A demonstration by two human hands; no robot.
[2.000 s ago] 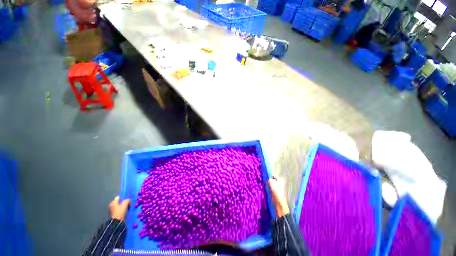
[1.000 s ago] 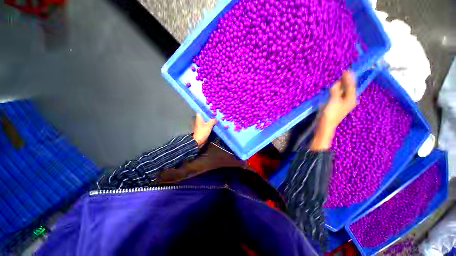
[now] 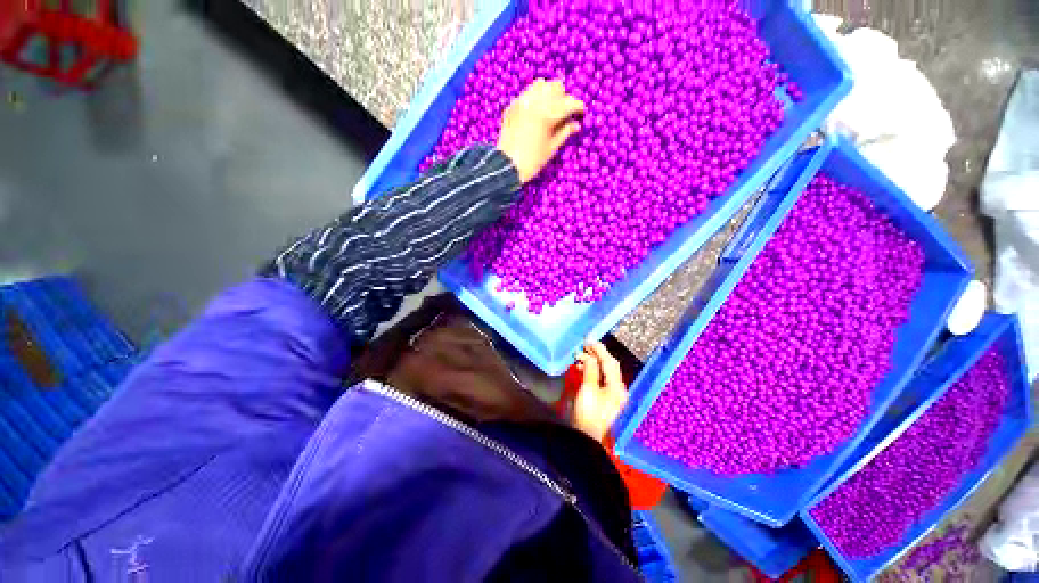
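A blue plastic tray [image 3: 672,290] full of small purple balls [image 3: 672,125] lies on the speckled bench at the top centre. My left hand [image 3: 540,128] is in the tray, its fingers touching the balls; whether they hold any is hidden. My right hand [image 3: 598,391] is at the tray's near corner, fingers apart and close to the rim; I cannot tell whether it grips the rim. A second blue tray of purple balls [image 3: 786,330] stands to the right, tilted in view, and a third, smaller-looking tray [image 3: 923,456] is at the lower right.
A white bag [image 3: 894,114] lies behind the trays on the bench [image 3: 342,51]. A small white wad [image 3: 966,309] is by the second tray. Loose purple balls [image 3: 940,552] lie at the lower right. A red stool [image 3: 68,40] and stacked blue trays [image 3: 57,364] stand on the left.
My left hand has left the tray's near side and moved up into the balls. My right hand has moved from the tray's right side down to its near corner. The tray has shifted slightly left.
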